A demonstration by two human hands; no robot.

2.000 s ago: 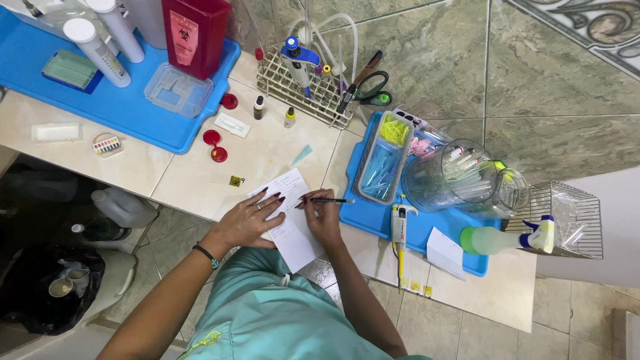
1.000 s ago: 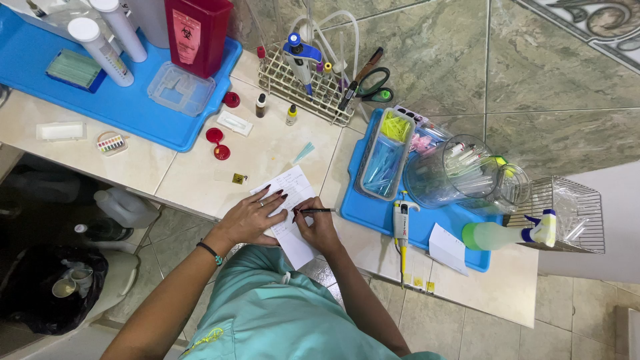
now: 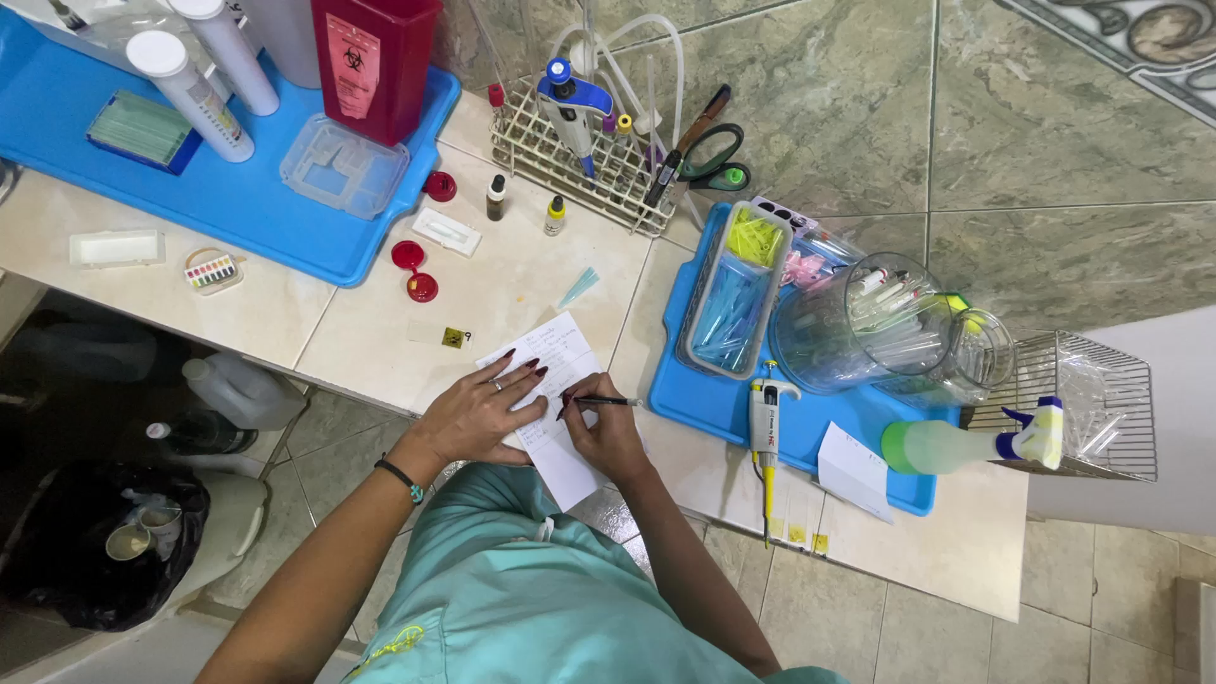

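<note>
A white sheet of paper with handwriting lies over the front edge of the tiled counter. My left hand rests on its left side, fingers spread flat, holding nothing. My right hand grips a dark pen, its tip at the sheet's written part. Just beyond the sheet lie pale blue plastic strips. A glass slide with a yellow stained patch is left of the paper. Two dropper bottles, one brown and one yellow-labelled, stand farther back near red caps.
At the back, a wire rack holds a blue pipette and tubes, with scissors beside it. Blue trays flank the work area. A yellow pipette and spray bottle are right. A lined bin stands lower left.
My right hand, with the pen, has shifted slightly over the sheet, and the pen's angle has changed. My left hand stays on the paper.
</note>
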